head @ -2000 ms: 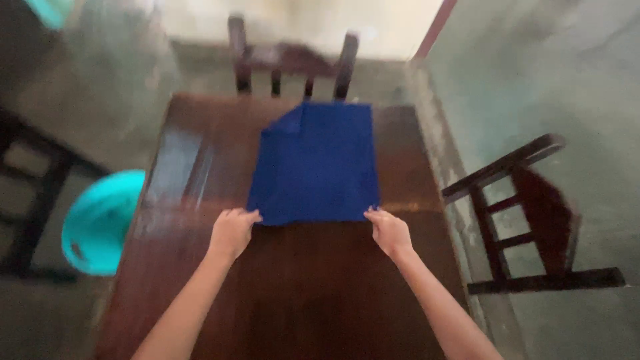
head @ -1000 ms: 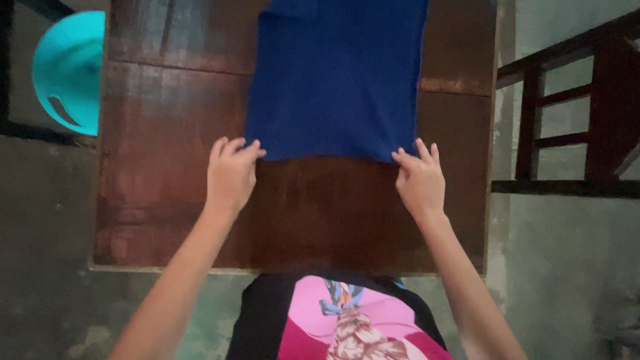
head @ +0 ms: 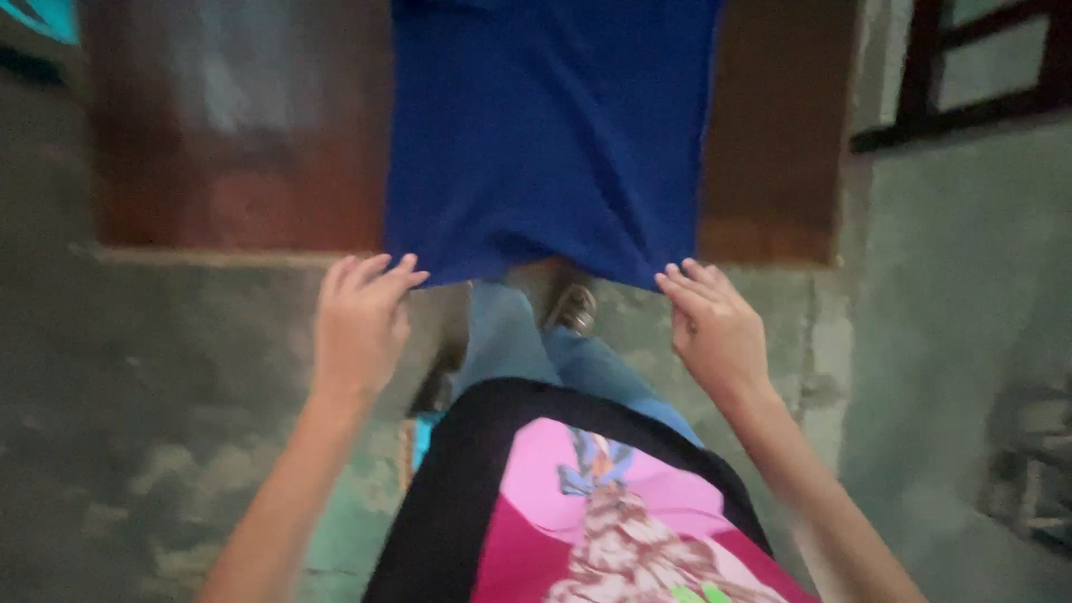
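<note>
A dark blue cloth (head: 548, 142) lies over the wooden table (head: 243, 167), its near end drawn to the table's front edge and sagging between my hands. My left hand (head: 364, 318) pinches the near left corner between thumb and fingers. On the other side, the near right corner is pinched in my right hand (head: 716, 322). Soft creases run through the cloth toward that right corner. The far end of the cloth lies beyond the top of the view.
A dark wooden chair (head: 963, 126) stands right of the table. Part of a turquoise plastic basin (head: 54, 18) shows at the upper left. My legs in jeans (head: 502, 335) are just below the table edge. Another blurred object (head: 1038, 469) is at the lower right.
My hands have drawn the cloth's near edge toward my body, from the middle of the tabletop to the front edge. Both corners stay held. The view has tilted down.
</note>
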